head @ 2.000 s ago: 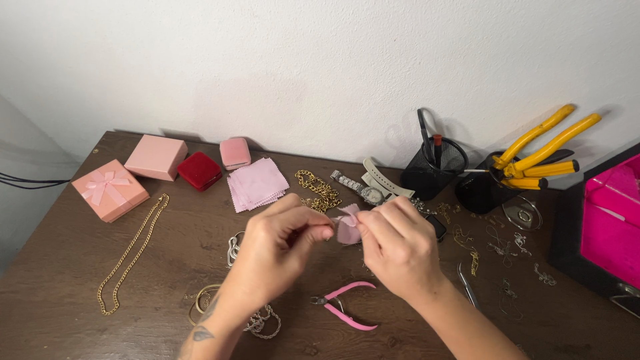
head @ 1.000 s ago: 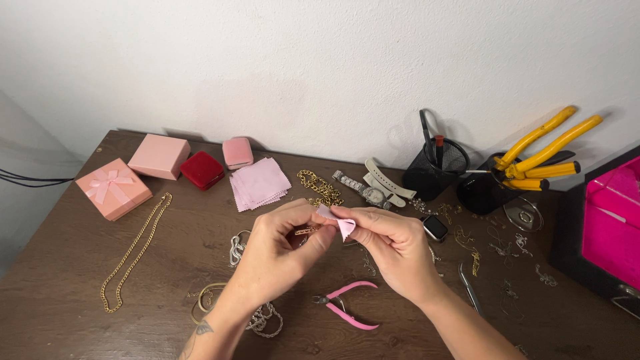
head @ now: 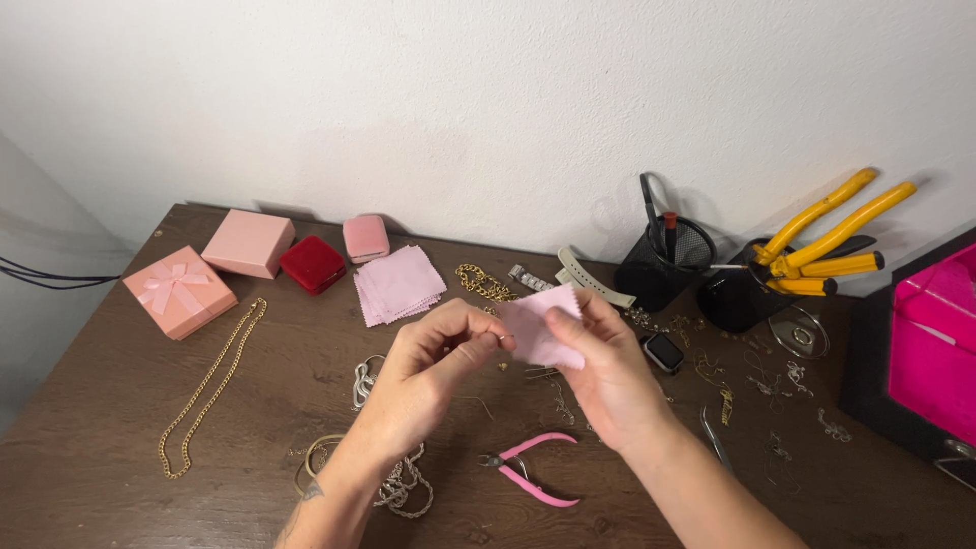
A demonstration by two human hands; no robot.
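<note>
My left hand (head: 435, 366) pinches a small, thin metal ring (head: 506, 337) between thumb and forefinger; part of it is hidden by the fingertips. Just to its right, my right hand (head: 602, 351) holds a pink cloth with zigzag edges (head: 540, 328), spread open, thumb on its face. Behind the hands lie a stack of similar pink cloths (head: 400, 284), a thick gold chain (head: 482, 282) and a watch with a metal band (head: 531, 277). Below them on the dark wooden table (head: 252, 511) rest pink-handled cutters (head: 540, 469).
Pink gift boxes (head: 248, 242), a red velvet box (head: 313, 264) and a gold necklace (head: 210, 389) sit left. At right are black mesh cups (head: 663, 263) with yellow-handled tools (head: 854, 225), a smartwatch (head: 662, 352), tweezers (head: 715, 438), tangled chains and a black case with pink lining (head: 934, 343).
One second ago the cloth was folded between the fingers of both hands. It is now spread open in my right hand, apart from the small ring in my left.
</note>
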